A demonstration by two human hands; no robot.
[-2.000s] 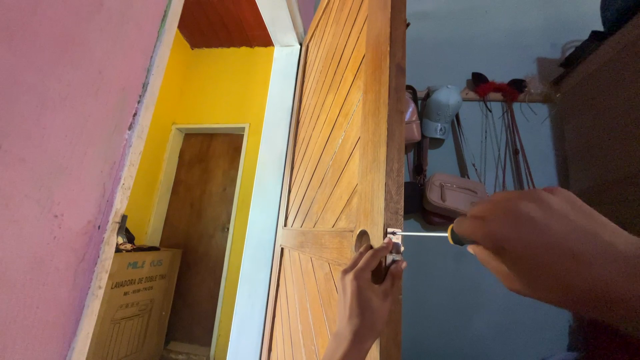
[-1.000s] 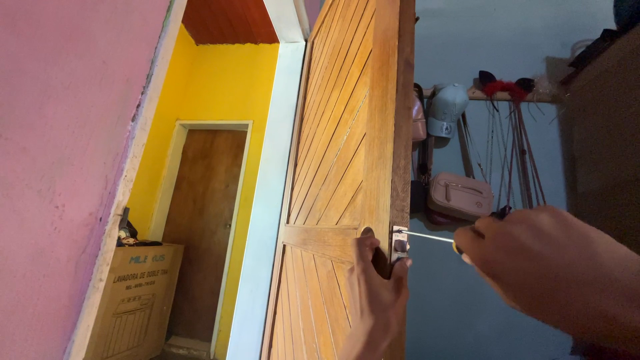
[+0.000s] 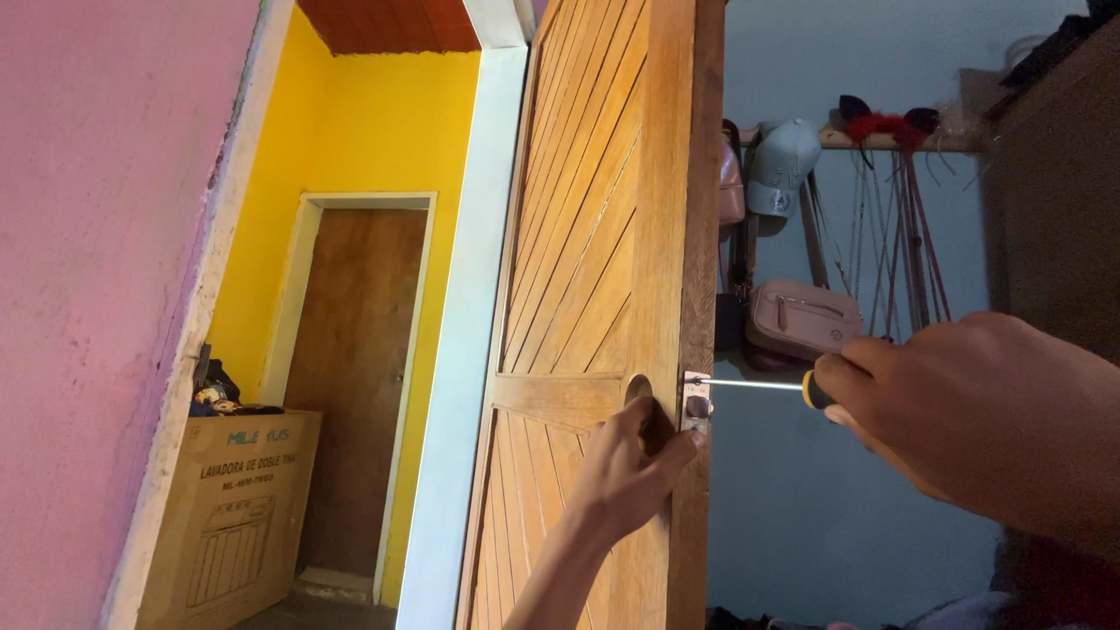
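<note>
My right hand (image 3: 954, 411) is closed around the black and yellow handle of a screwdriver (image 3: 757, 384). The level shaft meets the upper screw area of a metal latch plate (image 3: 697, 404) on the edge of a wooden door (image 3: 661, 219). My left hand (image 3: 617, 472) rests at the door's round bore hole (image 3: 646, 407), its fingers at the hole and its thumb on the lower end of the plate. Whether the left fingers grip a part inside the hole cannot be told.
Behind the door a wall rack (image 3: 954, 140) carries a cap (image 3: 783, 166), a pink bag (image 3: 805, 319) and necklaces. Left of the door stand a pale door frame (image 3: 464, 289), a large cardboard box (image 3: 236, 525) and a closed brown door (image 3: 359, 367).
The screwdriver tip has moved to the upper part of the latch plate, and its shaft is nearer level than one second ago. My left hand stays at the bore hole.
</note>
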